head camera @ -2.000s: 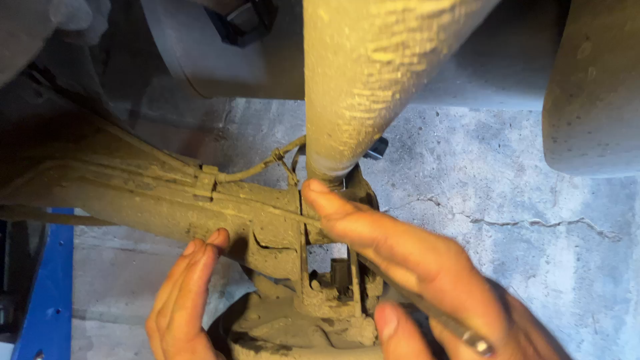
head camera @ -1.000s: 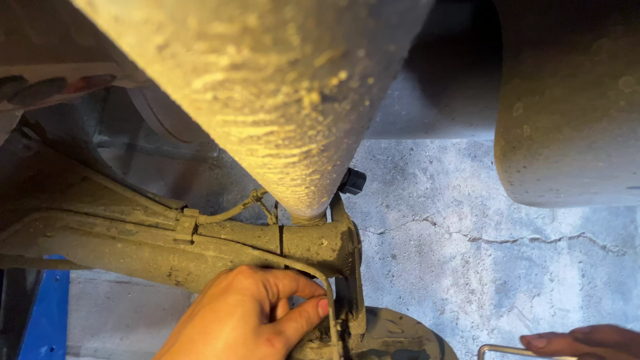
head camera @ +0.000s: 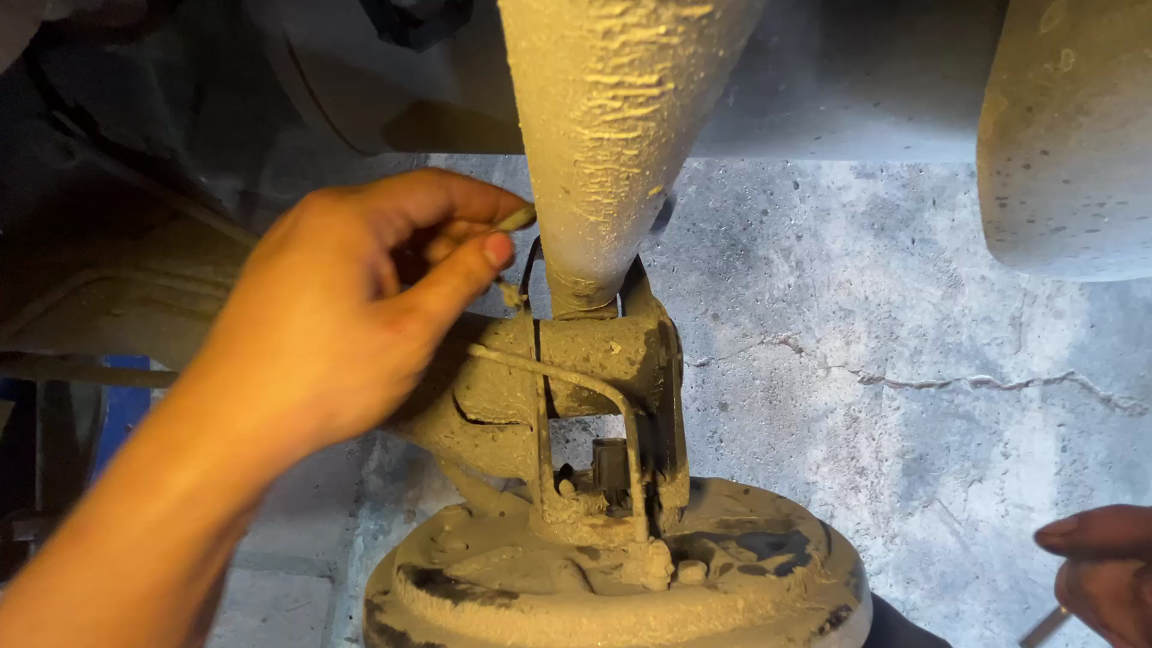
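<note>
My left hand (head camera: 360,297) is at the left of the shock absorber, its thumb and index finger pinching a dirty cable (head camera: 515,219) beside the tube. The dusty shock absorber (head camera: 612,135) comes down from the top to the end of the axle (head camera: 594,360). A thin metal brake line (head camera: 585,376) bends down to the mud-covered brake backing plate (head camera: 612,576). A black plastic connector (head camera: 610,466) shows in the bracket opening. At the lower right edge, my right hand (head camera: 1102,562) is partly in view, holding a thin metal rod (head camera: 1046,627), mostly hidden.
A large grey rounded part (head camera: 1066,135) hangs at the upper right. Below lies a concrete floor (head camera: 900,315) with a long crack. A blue metal piece (head camera: 126,405) stands behind my left forearm. Dark underbody parts fill the upper left.
My left hand has moved up from the brake line by the axle end to the cable beside the shock absorber. My right hand has moved from the bracket to the lower right edge.
</note>
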